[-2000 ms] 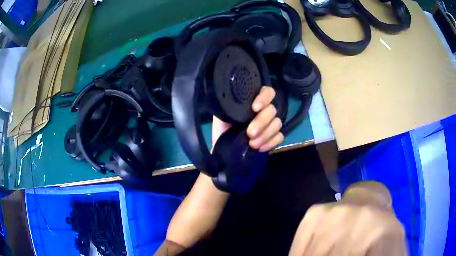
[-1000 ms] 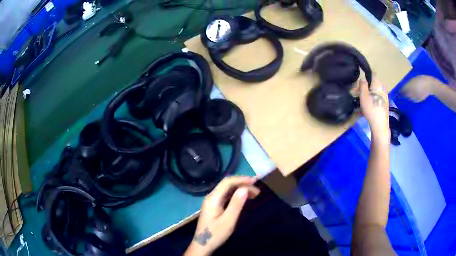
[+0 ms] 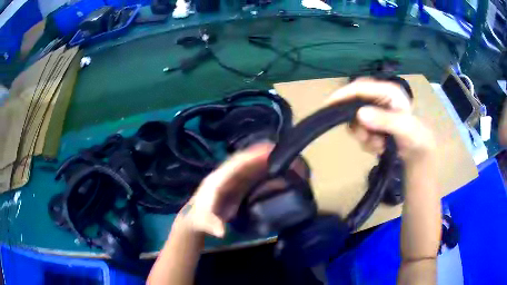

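Note:
Black headphones [image 3: 325, 125] are held up in front of me, blurred, with the band arching to the right and the two cups low in the middle. My left hand [image 3: 233, 186] is on the cup side at the left. My right hand [image 3: 389, 117] grips the top of the band. A heap of black headphones [image 3: 161, 167] lies on the green bench to the left. Another dark headphone piece [image 3: 393, 181] shows behind the held band on the cardboard sheet [image 3: 445, 142].
Blue bins stand along the near edge, at right [image 3: 483, 222] and at lower left [image 3: 55, 267]. Stacked cardboard strips [image 3: 41, 111] lie at far left. Thin black cables [image 3: 222, 64] lie across the green surface behind. A dark-screened device [image 3: 462, 94] stands at the right.
My right hand has moved from the cardboard's right side back to the middle and now holds headphones by the band. My left hand has come up onto them. The view has shifted.

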